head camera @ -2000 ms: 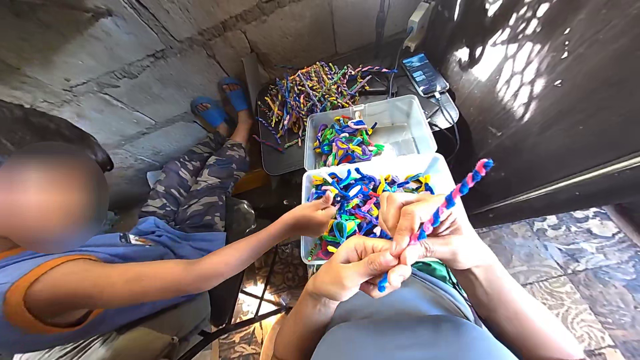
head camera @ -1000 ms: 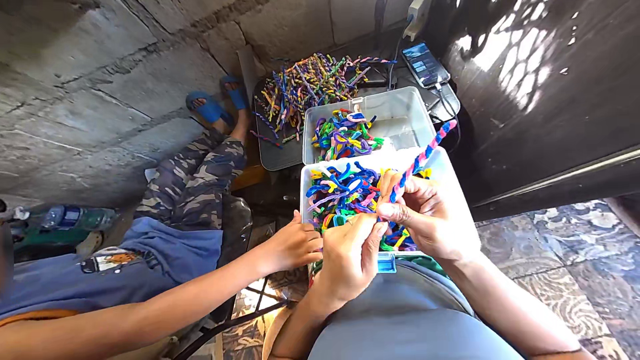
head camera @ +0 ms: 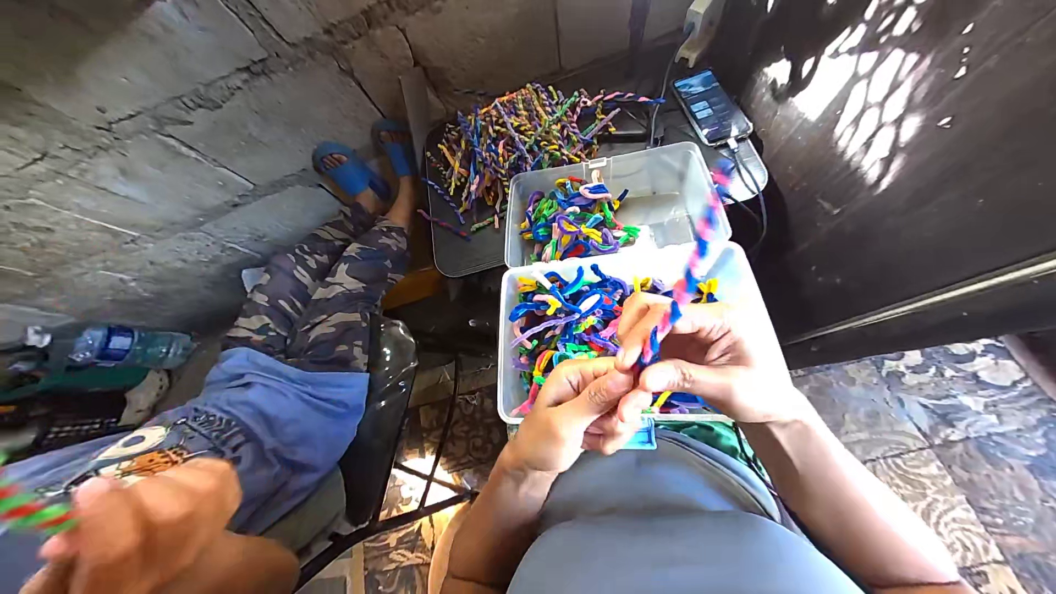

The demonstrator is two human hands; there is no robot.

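Both my hands meet over the near side of a clear plastic box (head camera: pixel 510 346) full of short, fuzzy colored stems. My left hand (head camera: pixel 577 408) pinches the lower end of a twisted pink-and-blue fuzzy stem (head camera: pixel 701 239). Around the same stem, just above, close the thumb and fingers of my right hand (head camera: pixel 709 359). The stem slants up and away to the right, its tip blurred. Behind the box lies its open lid (head camera: pixel 668 206), with more loose colored stems (head camera: pixel 577 219) in it. My fingers hide the stem's bottom end.
A pile of twisted stems (head camera: pixel 520 140) lies on a dark surface behind the lid, near a phone (head camera: pixel 711 107) with a cable plugged in. Beside me on the left sits another person, whose hand (head camera: pixel 140 528) holds a red-and-green twisted stem (head camera: pixel 33 507). Plastic bottles (head camera: pixel 132 346) lie farther left.
The other person's hand has moved from the box to the lower left, and a red-and-green stem now shows in it. My hands stay on the pink-and-blue stem.
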